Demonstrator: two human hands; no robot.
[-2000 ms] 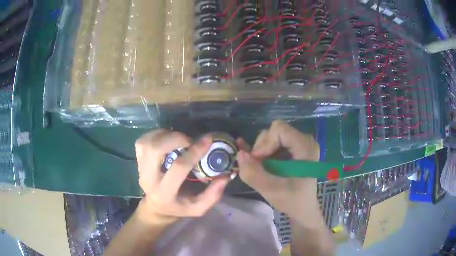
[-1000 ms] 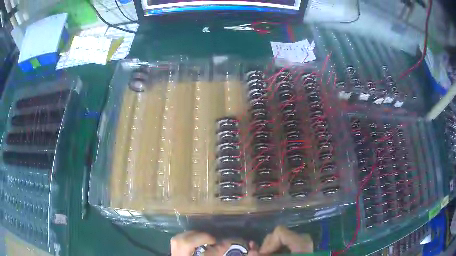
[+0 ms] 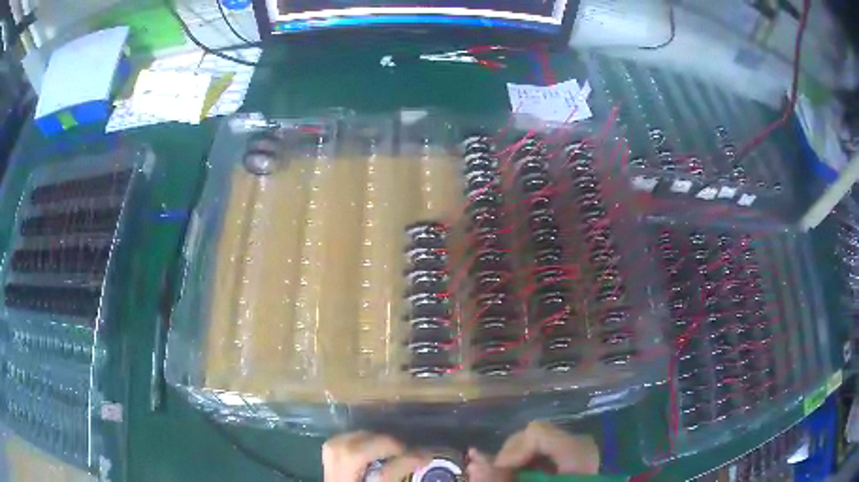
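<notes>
My left hand (image 3: 363,457) is at the bottom edge, cut off by it. Its fingers hold a round speaker driver (image 3: 438,470) with a silver-white ring and dark centre. A second small round metallic part (image 3: 376,470) shows between its fingers. My right hand (image 3: 548,452) is just to the right, also cut off, with its fingertips close to the driver. A sliver of the green probe handle (image 3: 546,477) shows under it; its tip is hidden. The main blister tray (image 3: 311,391) lies in front, with tan rows at left and dark discs with red wires at right.
A dark-rowed clear tray (image 3: 118,282) is at left and a right-hand tray (image 3: 753,377) holds wired parts. White tags (image 3: 706,191) lie behind it. A monitor (image 3: 414,21), paper slips (image 3: 170,94), a blue-white box (image 3: 83,80) and red-handled pliers (image 3: 485,58) are at the back.
The view has tilted up from the hands to the whole bench, so the hands now sit at the bottom edge. They still hold the driver and the green probe close together.
</notes>
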